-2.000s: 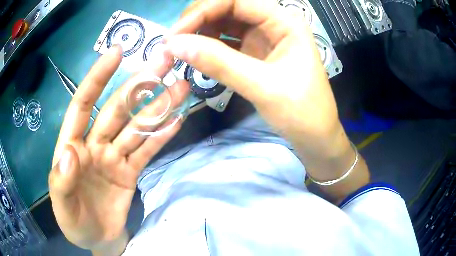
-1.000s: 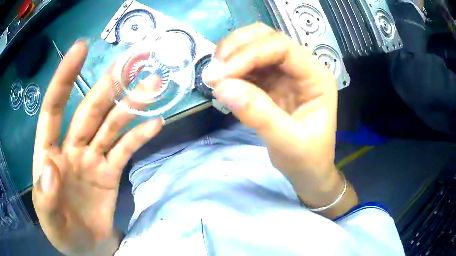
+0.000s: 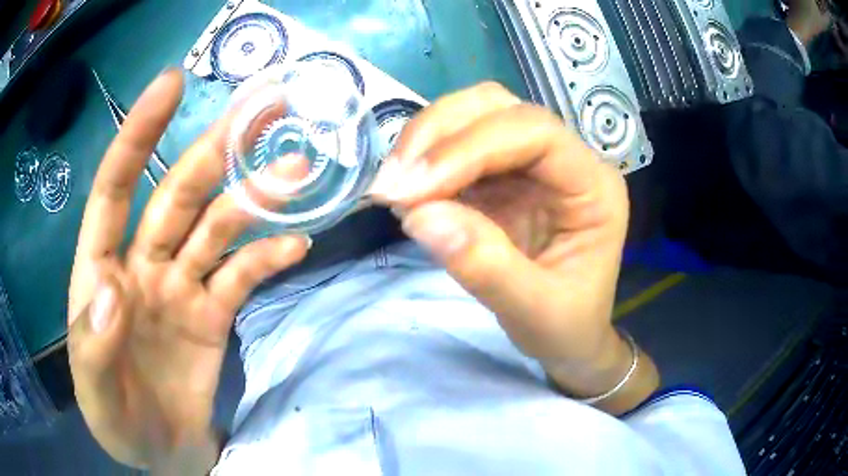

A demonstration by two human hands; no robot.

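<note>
A clear ringed disc (image 3: pixel 302 167) is held up over the bench, its right edge pinched between the thumb and fingers of my right hand (image 3: pixel 511 209). My left hand (image 3: pixel 163 297) is palm up with its fingers spread behind and left of the disc; it grips nothing, and whether its fingertips touch the disc I cannot tell. Behind the disc lies a three-position fixture (image 3: pixel 212 37) with black-rimmed round seats. The left seat (image 3: pixel 249 48) shows fully, the middle one through and above the disc, and the right one is partly hidden by my right hand.
Tweezers (image 3: pixel 110 100) and a pair of clear ringed parts (image 3: pixel 54 181) lie on the green mat at left. Silver ringed plates (image 3: pixel 609 121) stand at upper right. A red button (image 3: pixel 42 13) is at upper left, a clear tray (image 3: pixel 14 372) at lower left. Another person's dark sleeve (image 3: pixel 776 158) is at right.
From two seconds ago, both hands have moved slightly apart, and the disc has turned from a tilted view to nearly face-on. In the last second my right hand has shifted slightly down.
</note>
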